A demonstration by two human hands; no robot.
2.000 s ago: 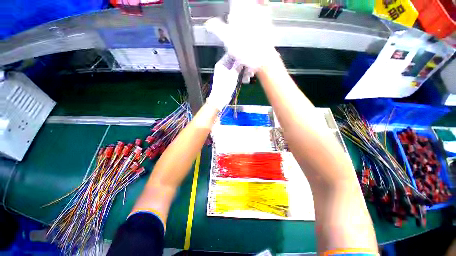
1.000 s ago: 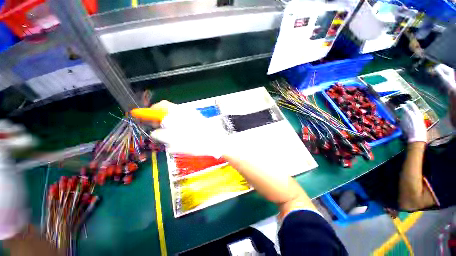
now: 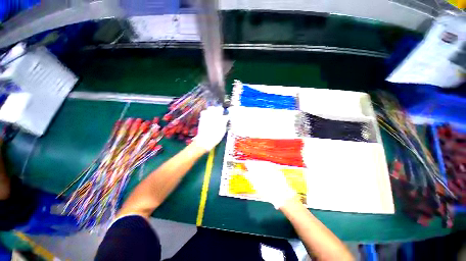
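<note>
My left hand (image 3: 210,128), in a white glove, is beside the foot of the metal post, left of the wire tray. Whether it holds a connector cannot be told; the glove is overexposed. My right hand (image 3: 268,182), also gloved, lies over the yellow wires (image 3: 240,182) in the tray's lower left compartment; its fingertips are too washed out to show a wire. The white wire tray (image 3: 350,176) also holds red wires (image 3: 269,151), blue wires (image 3: 269,98) and black wires (image 3: 337,128).
Partly wired connectors (image 3: 134,137) lie left on the green bench, with another pile (image 3: 179,118) by the metal post (image 3: 212,51). Incoming pigtails (image 3: 414,153) lie right of the tray, beside the parts bin (image 3: 452,163). A vented machine (image 3: 41,84) stands far left; an instruction sheet (image 3: 432,51) hangs upper right.
The view has swung back left and the neighbouring worker is out of it. My right hand has moved from near the post to the yellow wires. My left hand has come in beside the post.
</note>
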